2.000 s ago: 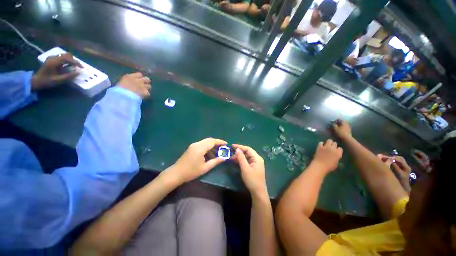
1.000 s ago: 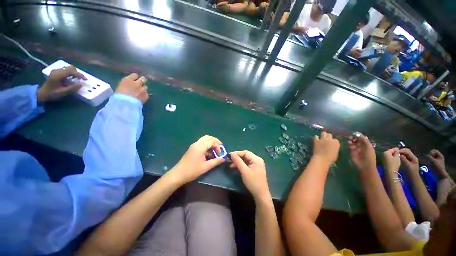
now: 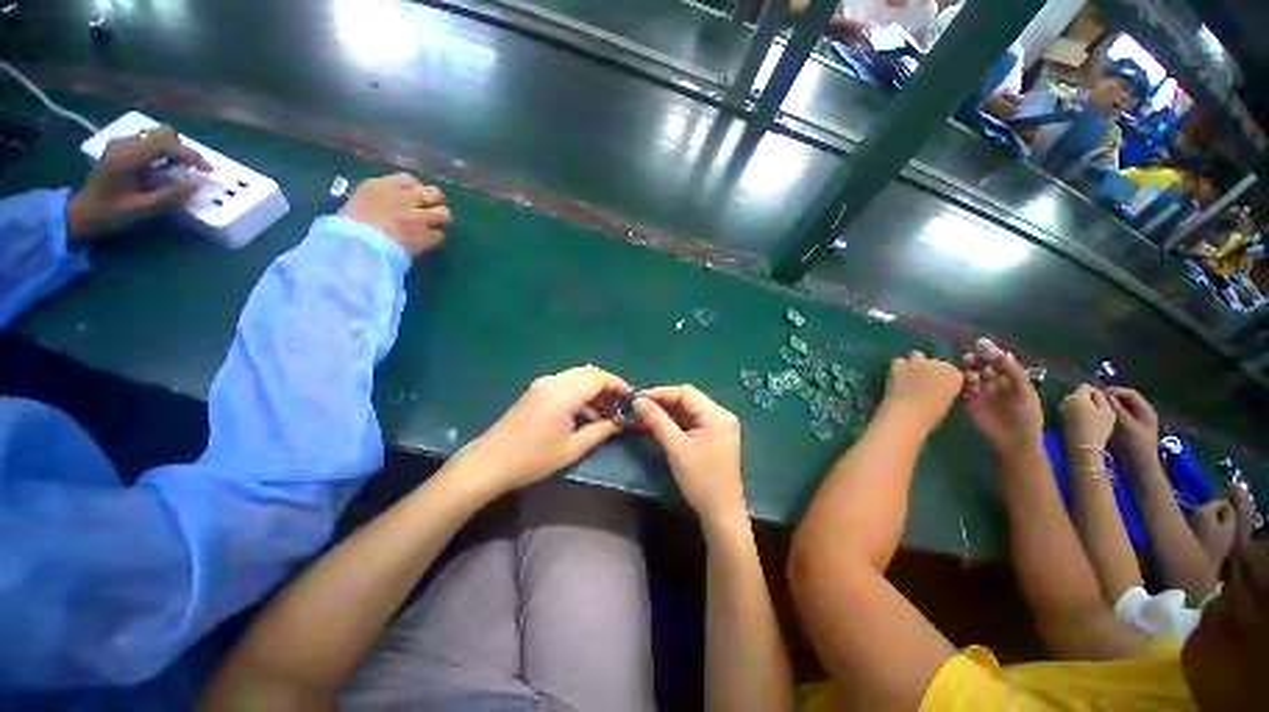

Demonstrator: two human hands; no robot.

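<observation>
A small dark square unit with a glinting rim is held just above the bench's front edge, mostly hidden by fingers. My left hand grips it from the left between thumb and fingertips. My right hand touches it from the right with thumb and forefinger pinched. I cannot tell whether the right fingers hold a separate small part. A loose heap of clear square pieces lies on the green bench to the right of my hands.
A blue-sleeved neighbour at left has one hand on a white block with dark openings. A small pale piece lies beside the other hand. Neighbours' bare arms are close at right. A dark conveyor and green post stand beyond the bench.
The unit has turned between my fingers, so its bright square rim no longer faces me. My hands have come closer together. The pale piece left of centre has gone from its former spot.
</observation>
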